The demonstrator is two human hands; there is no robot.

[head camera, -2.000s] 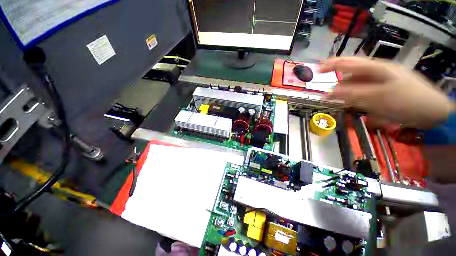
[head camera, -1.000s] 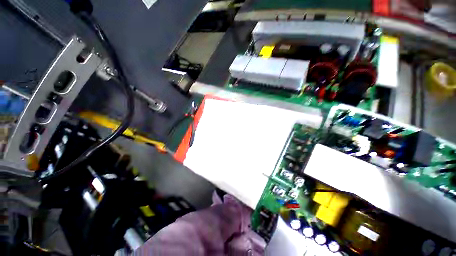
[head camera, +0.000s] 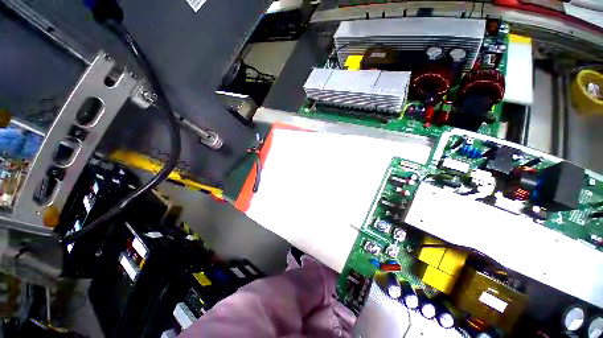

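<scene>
A green power board [head camera: 370, 247] lies component side up at the lower right and is cut off by the picture's edges. It carries a long silver heatsink [head camera: 502, 228], a yellow-wrapped transformer [head camera: 489, 297] and a row of round capacitors. Its left part overlaps a white sheet [head camera: 311, 191] on a red-orange mat [head camera: 246, 191]. A wrinkled pink-purple sleeve [head camera: 264, 307] reaches from the bottom edge to the board's lower left edge. No hand shows at its end; my left hand is hidden or out of the picture. My right hand is not in the picture.
A second board [head camera: 456, 122] with finned heatsinks and copper-red chokes lies behind. A yellow round container [head camera: 587, 92] stands at the far right. Side cutters, by their look [head camera: 258, 165], lie at the mat's left edge. Black housings [head camera: 152, 264], a slotted metal arm [head camera: 73, 135] and a black cable are at left.
The view has swung left and down, leaving the monitor and mouse out of view. Another person's bare hand has gone from the picture. The pink-purple sleeve shows much more.
</scene>
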